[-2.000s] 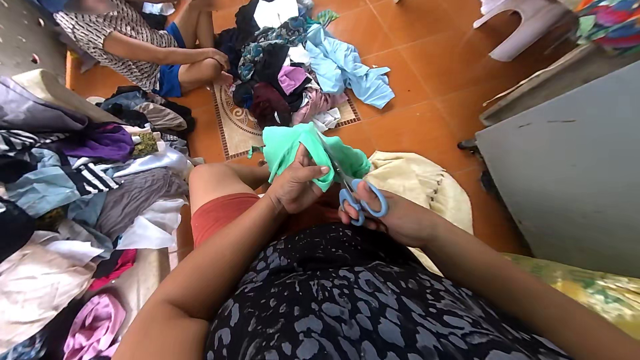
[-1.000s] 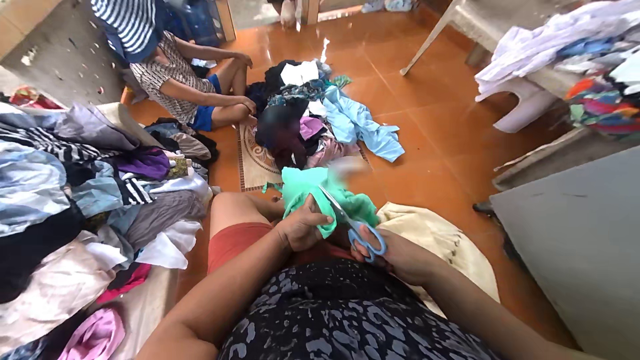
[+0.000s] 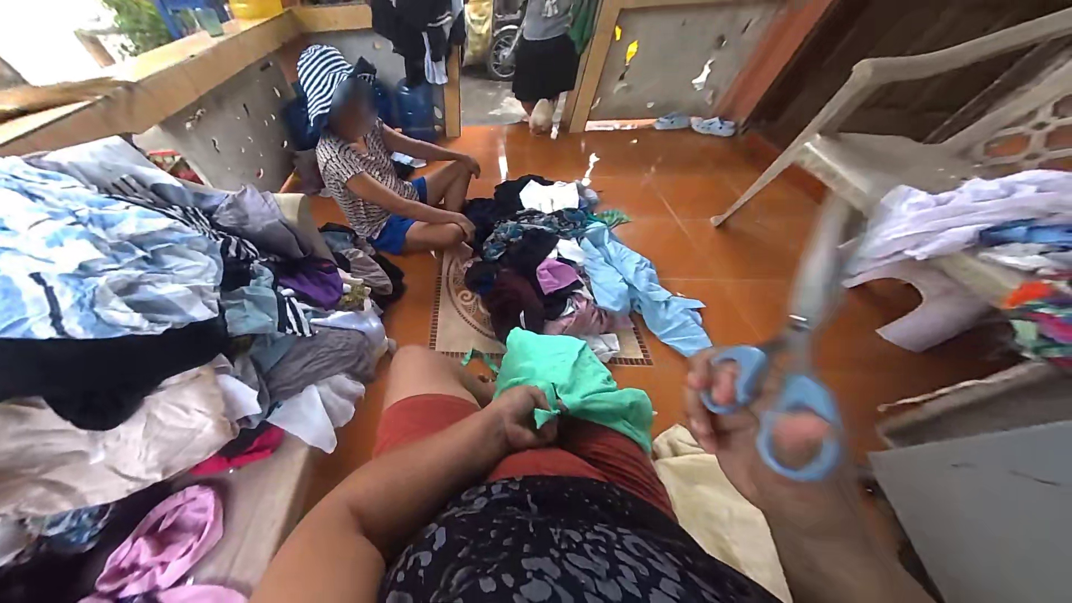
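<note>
My left hand [image 3: 526, 417] grips the edge of a green cloth [image 3: 578, 377] that lies over my lap. Raised at the right, my right hand [image 3: 754, 435] holds scissors [image 3: 800, 335] with light blue handles, a finger and thumb through the loops. The blades point up, blurred, away from the green cloth; whether they are fully closed cannot be told. Beside my right thigh lies a cream cloth [image 3: 712, 511]. Past the green cloth, a mixed pile of clothes with a light blue garment [image 3: 641, 289] rests on the tiled floor.
A seated person [image 3: 368, 176] in a striped hat is by the floor pile. Many garments [image 3: 100, 251] cover a seat at my left. A plastic chair [image 3: 879, 151] and stacked cloths [image 3: 963, 218] stand at the right, above a grey panel [image 3: 988, 511]. Another person [image 3: 546, 59] stands in the doorway.
My right hand has moved the scissors away from the green cloth, up and to the right. My left hand still holds the cloth. The view has tilted up.
</note>
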